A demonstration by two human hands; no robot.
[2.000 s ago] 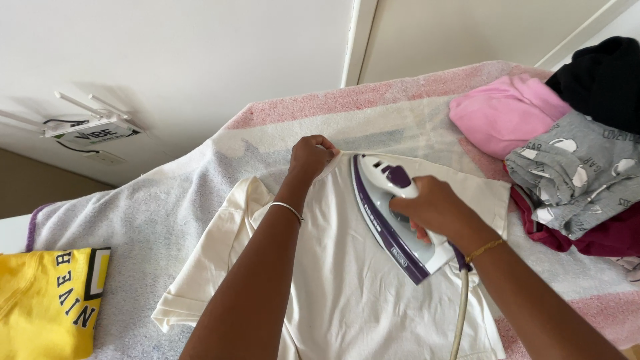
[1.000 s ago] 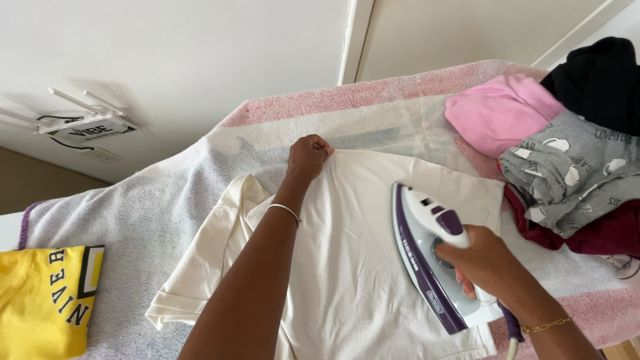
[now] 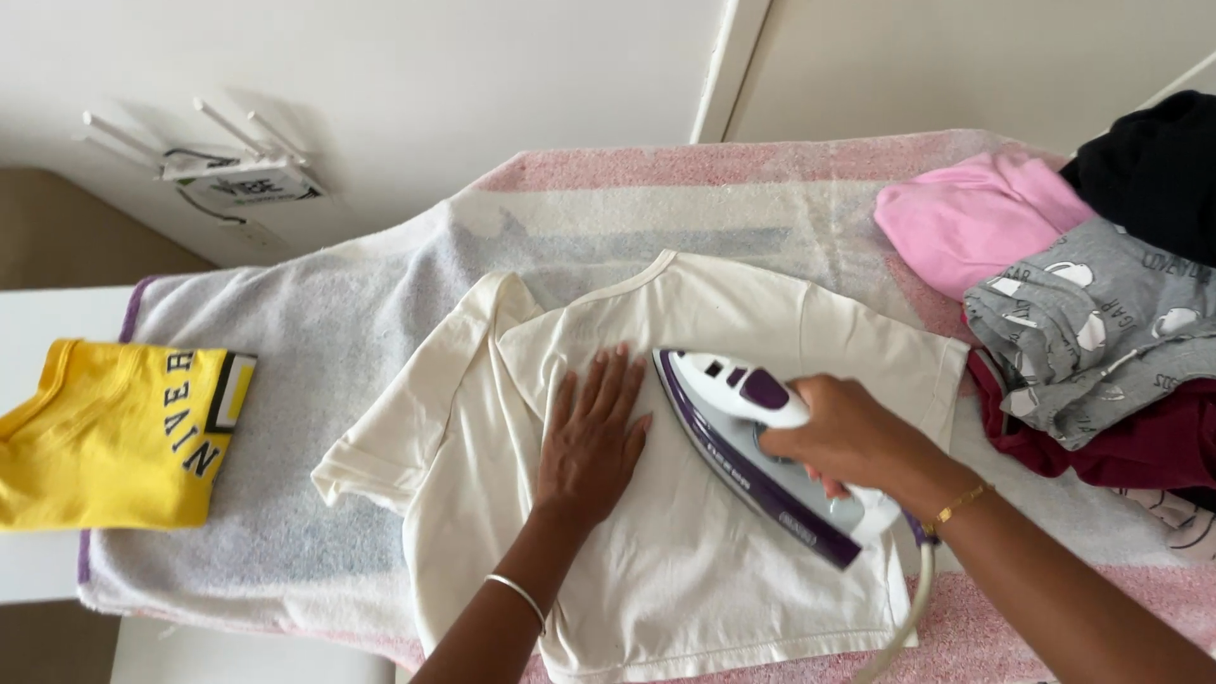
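A white short-sleeved T-shirt (image 3: 741, 589) lies spread on a striped towel (image 3: 313, 380), its neckline toward the wall and its left part wrinkled. My left hand (image 3: 594, 442) rests flat on the shirt, palm down, fingers slightly apart, holding nothing. Just right of it, my right hand (image 3: 841, 442) grips the handle of a purple and white steam iron (image 3: 731, 446). The iron's tip points up and left, close to my left fingertips, and its soleplate faces the shirt. The iron's cord (image 3: 917, 608) runs down from its heel, beside my right wrist.
A folded yellow garment with lettering (image 3: 114, 437) lies at the left end. Piled at the right are pink (image 3: 978, 218), black (image 3: 1159, 176), grey printed (image 3: 1092, 323) and dark red clothes (image 3: 1140, 442). Beyond the towel, a white router with antennas (image 3: 247, 180) is on the wall.
My left hand has let go of the shirt's upper edge and moved down onto the fabric, now lying flat. The iron, still in my right hand, has moved left toward it.
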